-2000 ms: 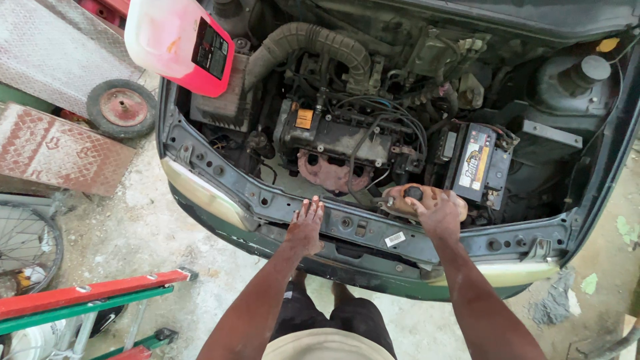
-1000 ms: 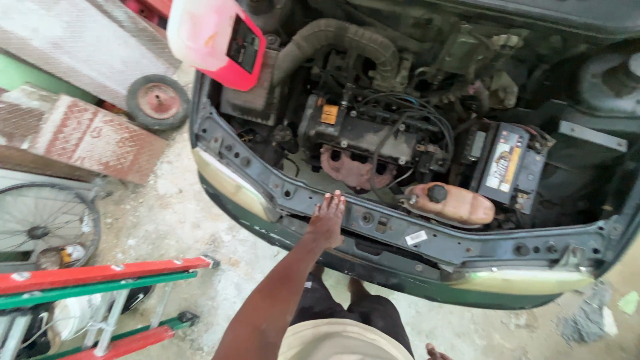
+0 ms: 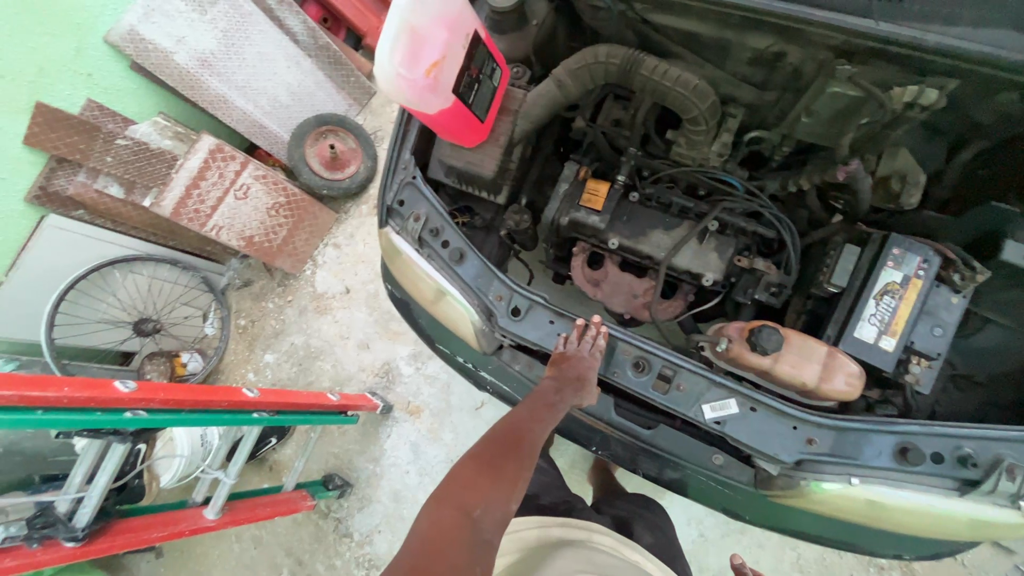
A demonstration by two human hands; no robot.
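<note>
My left hand [image 3: 576,362] rests palm down on the metal front crossmember [image 3: 512,300] of a car's engine bay, fingers slightly apart and holding nothing. Only the fingertips of my right hand [image 3: 742,566] show at the bottom edge; the rest is cut off. To the right of my left hand sits a brownish coolant reservoir [image 3: 800,370] with a black cap [image 3: 765,339] on it. Behind the crossmember are the engine's valve cover [image 3: 668,228] and a rusty exhaust manifold [image 3: 620,280]. A jug of pink fluid [image 3: 448,68] stands over the air filter box [image 3: 472,164].
A car battery [image 3: 896,296] sits at the right of the bay. Left of the car, a red and green ladder [image 3: 184,392] lies near a bicycle wheel [image 3: 144,328], a small rubber-tyred wheel [image 3: 332,154] and several rusty metal plates [image 3: 240,200].
My right hand has left the coolant reservoir and dropped to the bottom edge of the view. My left hand stays on the crossmember. The view has shifted left.
</note>
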